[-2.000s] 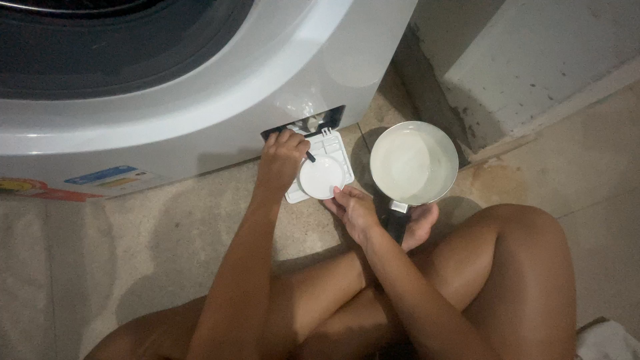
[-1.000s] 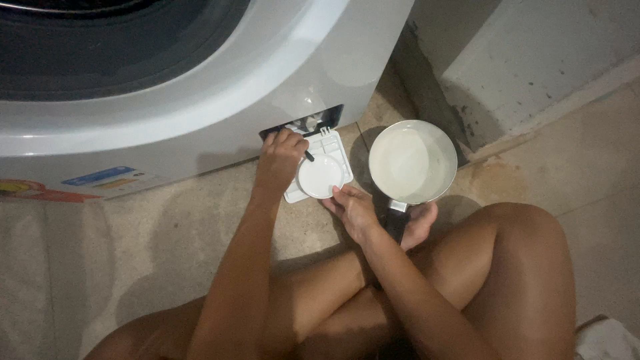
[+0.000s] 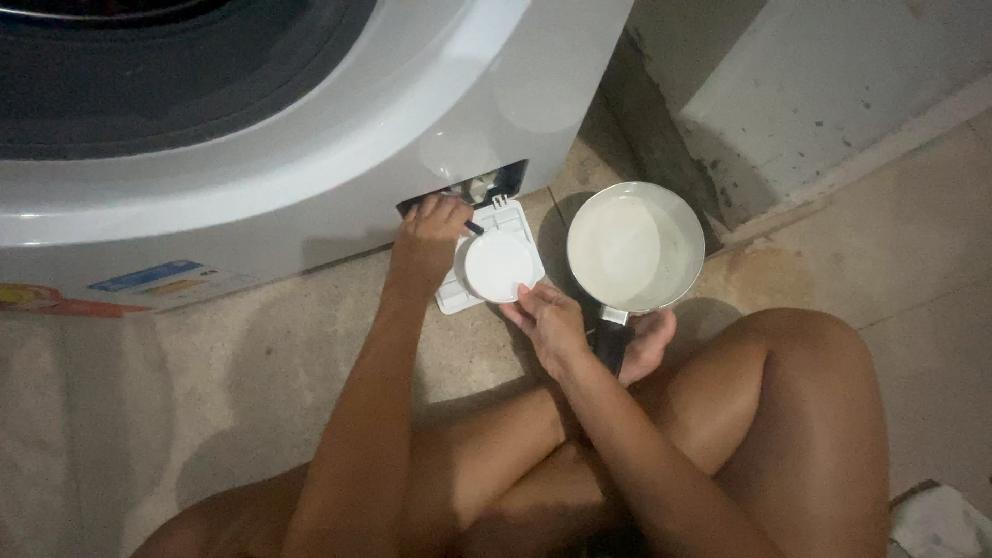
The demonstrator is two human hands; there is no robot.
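My left hand [image 3: 436, 226] is at the opening [image 3: 508, 180] low on the front of a white washing machine [image 3: 325, 205], its fingers around a thin black hose whose dark end [image 3: 474, 227] points at a round white dish [image 3: 501, 266]. My right hand [image 3: 546, 316] grips the lower edge of this dish between thumb and fingers. Under the dish lies a white plastic hatch cover [image 3: 463, 297], by the opening. To the right stands a saucepan [image 3: 635, 246] with a white inside and a black handle [image 3: 612, 345]; whitish liquid seems to be in it.
The machine's dark round door [image 3: 170, 85] fills the upper left. A stained wall [image 3: 814, 101] rises at the upper right. My crossed legs [image 3: 806, 387] are below, one foot [image 3: 649, 346] beside the pan handle. A pale cloth-like thing [image 3: 942, 523] lies at the lower right.
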